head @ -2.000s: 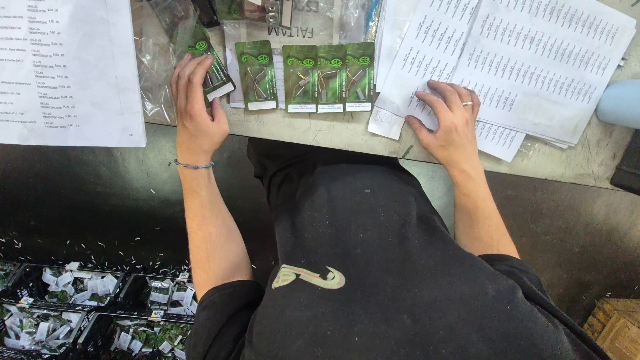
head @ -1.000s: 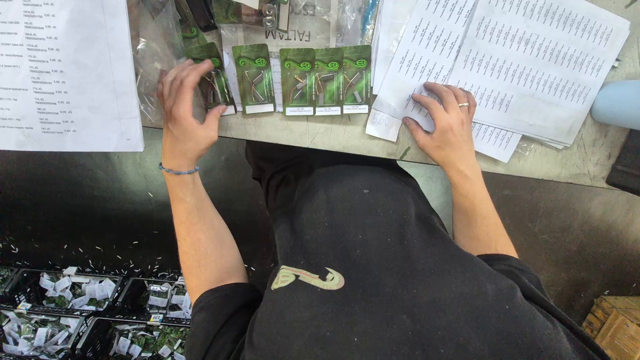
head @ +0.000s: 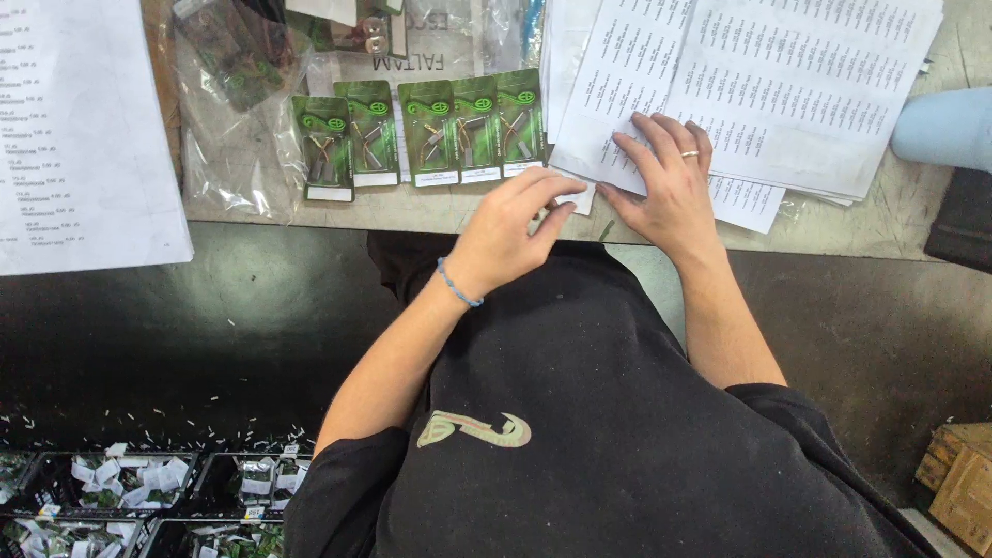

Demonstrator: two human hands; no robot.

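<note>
My left hand [head: 515, 221] is at the table's front edge, its bent thumb and fingertips over a small white paper piece [head: 577, 195]; whether it grips the paper cannot be told. My right hand [head: 666, 182], with a ring, rests with spread fingers on printed label sheets [head: 744, 93], its thumb beside that piece. Left of my hands, several green blister packs stand in a row on the table: one [head: 323, 147] at the left end, one [head: 372, 133] overlapping it, and others [head: 432, 133] further right. Each shows small dark blocks with wires and a white strip at the bottom.
Clear plastic bags [head: 232, 116] lie behind and left of the packs. A stack of printed sheets [head: 85, 139] covers the left end of the table [head: 837, 232]. A light blue cylindrical object [head: 945, 128] is at the right. Below are black crates [head: 194, 480] of packs and a cardboard box [head: 965, 488].
My left hand has left the leftmost green pack and moved right, to the small white piece by my right hand. That pack now lies beside the row. My right hand stays on the sheets.
</note>
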